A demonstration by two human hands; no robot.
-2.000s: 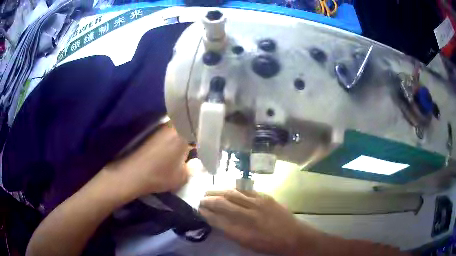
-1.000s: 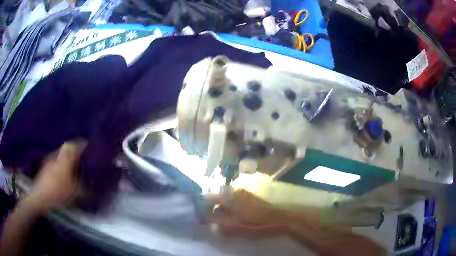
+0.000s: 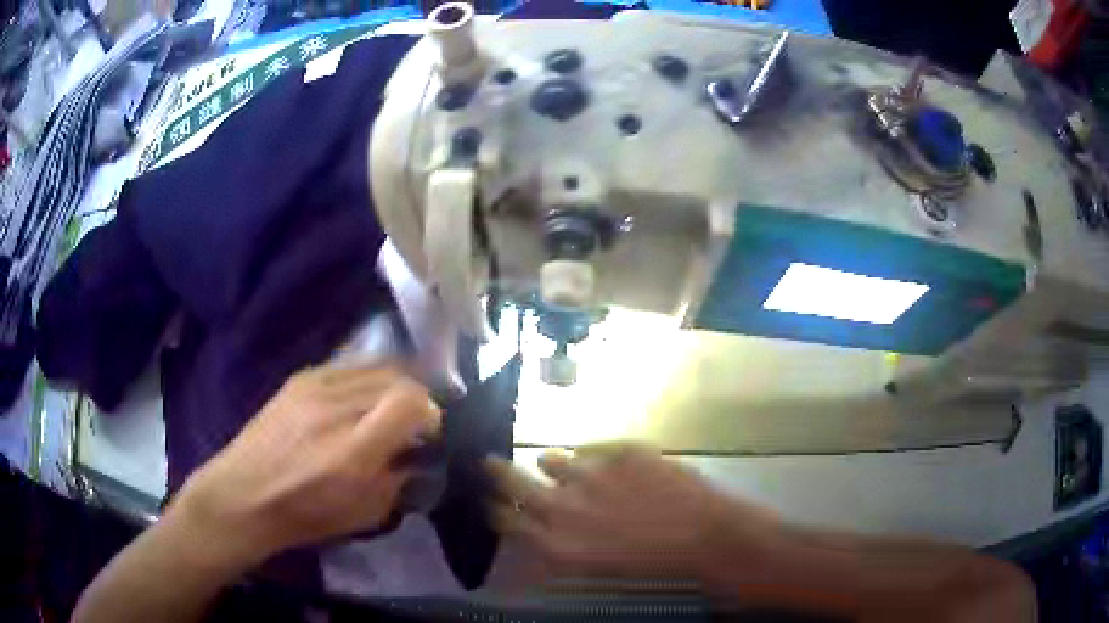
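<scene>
The dark purple garment (image 3: pixel 262 207) lies left of the sewing machine (image 3: pixel 632 134) and hangs toward the front edge. A pale panel (image 3: pixel 420 310) runs up beside the machine's left end. A narrow dark piece (image 3: pixel 480 469) lies between my hands, just below the lit needle area. My left hand (image 3: pixel 328 450) is closed on the pale and dark fabric left of the needle. My right hand (image 3: pixel 608 505) is blurred, just right of the dark piece, its fingertips near that piece's edge; its grip cannot be made out.
The machine's teal panel with a bright display (image 3: pixel 848 292) is at the right. A bundle of pale and dark striped pieces (image 3: pixel 73 170) lies at the far left. Printed plastic with a green stripe (image 3: pixel 231 97) lies behind the garment. A blue tray edge (image 3: pixel 718 15) shows behind the machine.
My left hand has come from the far left back toward the needle and closed on fabric. The dark piece now stands between the hands. The view has shifted, with the machine appearing higher and larger.
</scene>
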